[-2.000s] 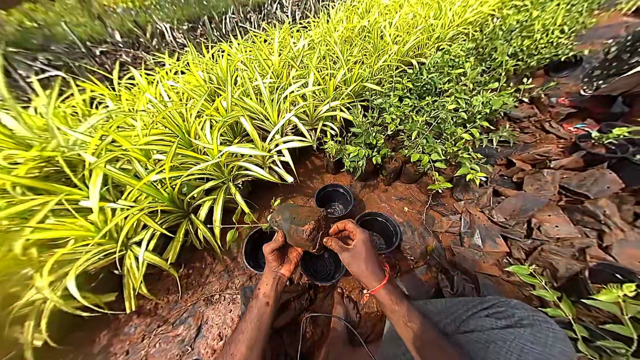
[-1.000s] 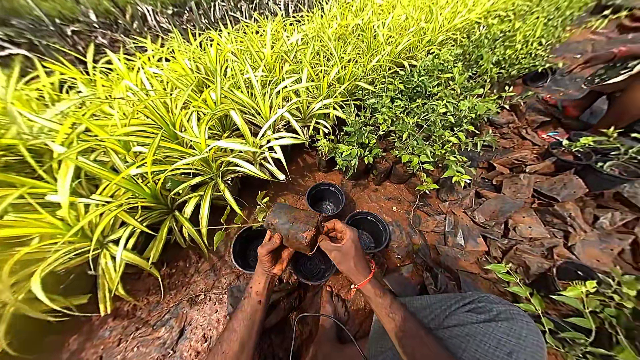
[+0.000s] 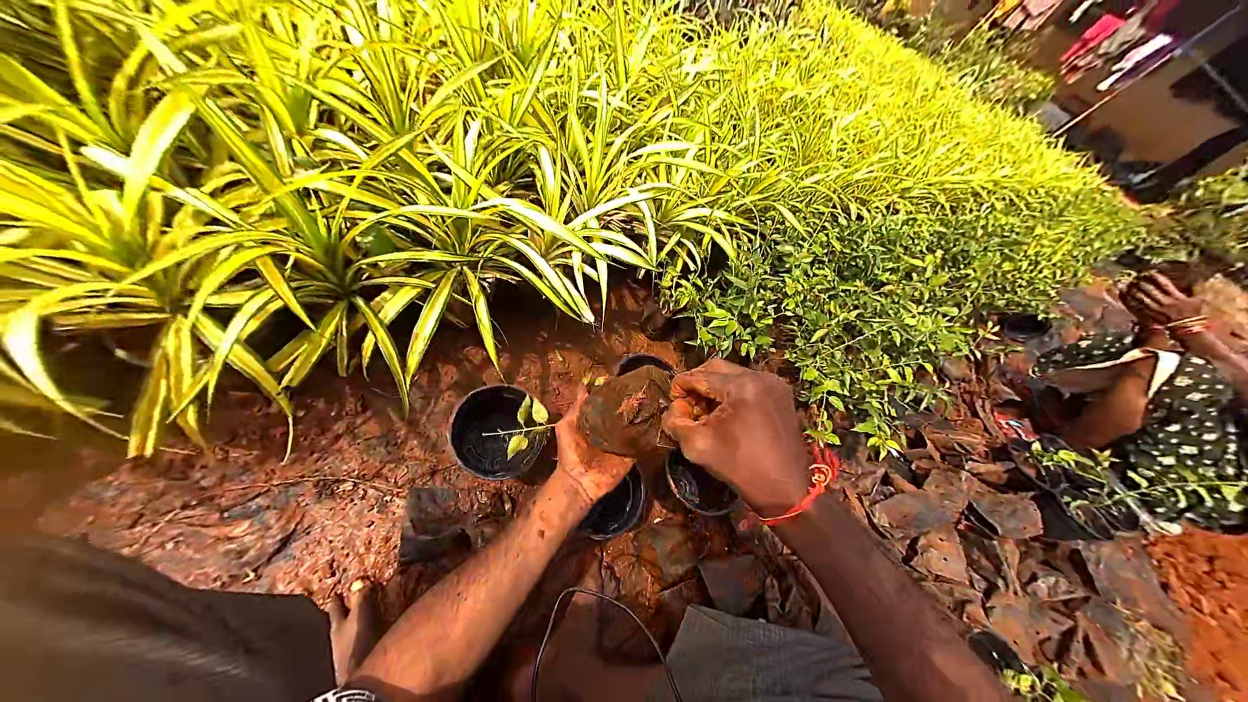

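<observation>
My left hand (image 3: 592, 450) holds a soil-filled sapling bag (image 3: 624, 414) from its left side, with a small leafy sapling (image 3: 526, 427) sticking out to the left past the hand. The fingers of my right hand (image 3: 726, 419) pinch the right end of the bag, where its covering looks crumpled. Below and around the bag stand several black plastic pots: one at the left (image 3: 495, 432) under the leaves, one (image 3: 616, 507) below the bag, one (image 3: 697, 485) partly under my right hand, and one behind, mostly hidden.
Striped long-leaved plants (image 3: 439, 195) fill the left and back. Small green leafy plants (image 3: 848, 302) stand behind my right hand. Used dark plastic pieces (image 3: 975, 517) cover the ground at the right. Another person in patterned clothing (image 3: 1185, 429) sits at the far right, near loose red soil (image 3: 1204, 595).
The bag has turned so that its crumpled end faces up toward the camera, and my right hand is now pinching that end. The view has shifted, bringing more of the other person into sight.
</observation>
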